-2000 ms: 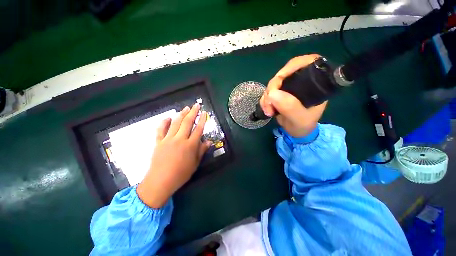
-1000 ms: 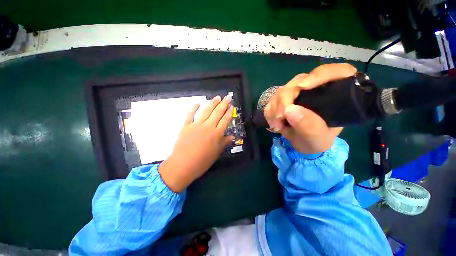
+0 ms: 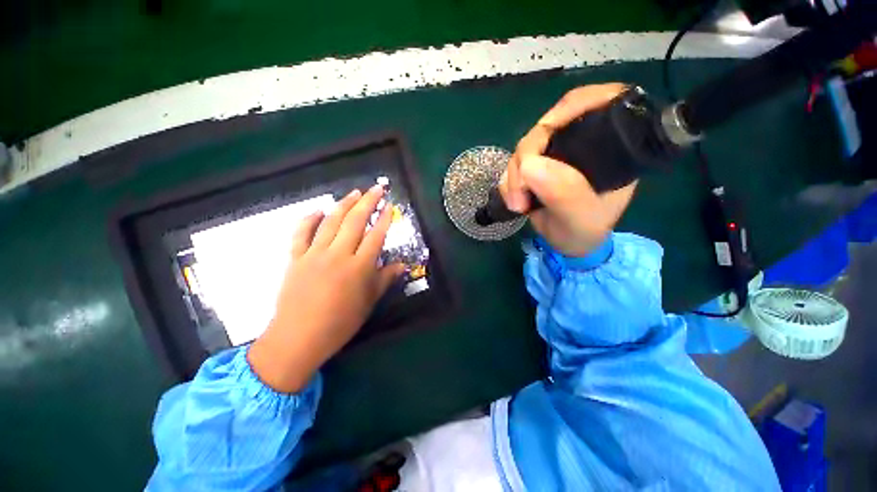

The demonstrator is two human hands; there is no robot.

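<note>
A black tray (image 3: 438, 279) on the green bench holds an opened tablet unit (image 3: 207, 325). A large white battery (image 3: 245, 269) covers most of the unit, and a circuit board (image 3: 409, 252) shows at its right end. My left hand (image 3: 332, 279) lies flat over the battery and board, fingers a little apart. My right hand (image 3: 567, 187) is closed round a thick black electric screwdriver (image 3: 611, 144). Its narrow end is over the round speckled screw dish (image 3: 471, 183), right of the tray. The exact tip contact cannot be told.
A chipped white rail (image 3: 317, 85) curves behind the tray. At the right are a cord with a slim black box (image 3: 728, 231) and red light, a pale green fan (image 3: 798, 323), and a blue bin (image 3: 796, 442) below. The screwdriver's thick black rear part reaches the upper right.
The screwdriver tip has moved from the right edge of the tablet unit back over the screw dish. My left hand stays on the unit. The camera view has shifted and tilted.
</note>
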